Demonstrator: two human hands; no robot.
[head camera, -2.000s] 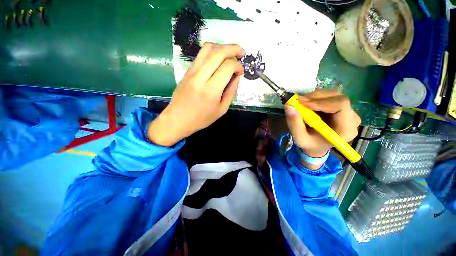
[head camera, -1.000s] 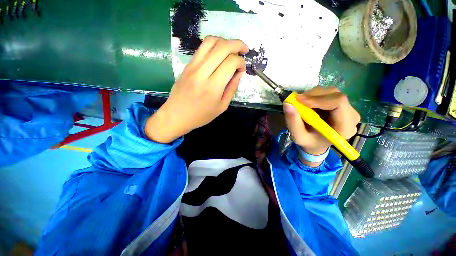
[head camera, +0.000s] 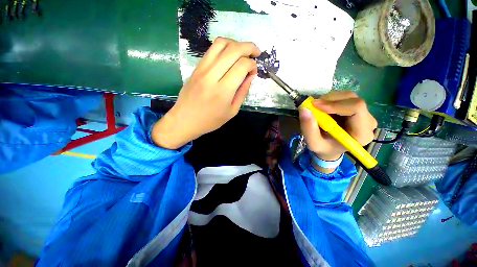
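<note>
A small dark round part (head camera: 270, 61) with silver spots lies on the white plate (head camera: 314, 68). My left hand (head camera: 218, 83) is at its left side, thumb and fingertips pinched together at the part's edge; what they pinch is too small to make out. My right hand (head camera: 340, 122) holds the yellow soldering iron (head camera: 337, 134) like a pen, its silver shaft pointing up-left with the tip at the part's lower edge. A bristly pile of short black leads (head camera: 196, 26) lies at the plate's left edge.
A beige ring holder (head camera: 368, 39) with silvery bits stands at the upper right, beside a blue soldering station (head camera: 442, 68). Stacked clear trays (head camera: 400, 214) are at the lower right. Small assemblies (head camera: 20, 9) lie upper left. Other people's blue sleeves (head camera: 42, 128) show at both sides.
Since the earliest frame the view has shifted slightly. Both hands keep their hold; the iron's tip stays at the round part with only slight movement.
</note>
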